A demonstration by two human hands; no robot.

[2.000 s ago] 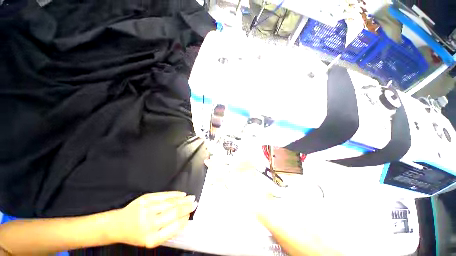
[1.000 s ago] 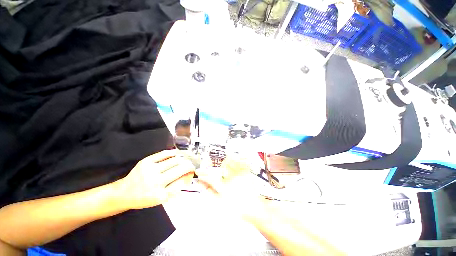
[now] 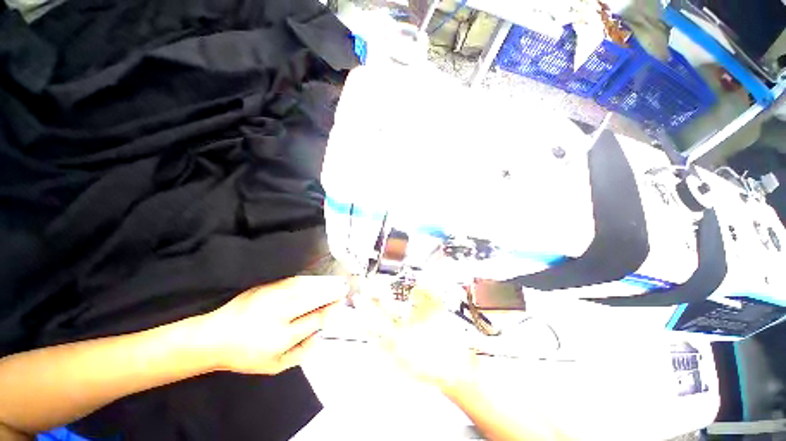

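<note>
The black garment (image 3: 172,181) lies heaped left of the white sewing machine (image 3: 457,164) and runs under my left forearm. My left hand (image 3: 280,326) lies at the garment's right edge, fingertips just below and left of the presser foot area (image 3: 398,284). Its fingers are close together; whether they pinch the cloth edge is hard to see. My right hand (image 3: 422,340) is washed out by glare on the bed, its fingers just below the presser foot. What it touches cannot be made out.
A brown block-like item (image 3: 498,295) sits beneath the arm, with a small metal tool (image 3: 480,317) beside it. Black bands (image 3: 616,215) wrap the arm. A dark control panel (image 3: 732,317) is at the right. Blue crates (image 3: 560,62) stand behind. A thin dark line crosses the bed.
Over two seconds my left hand has moved up toward the needle area, and my right hand has moved left to the presser foot. Since one second ago the view has shifted; both hands stay near the foot.
</note>
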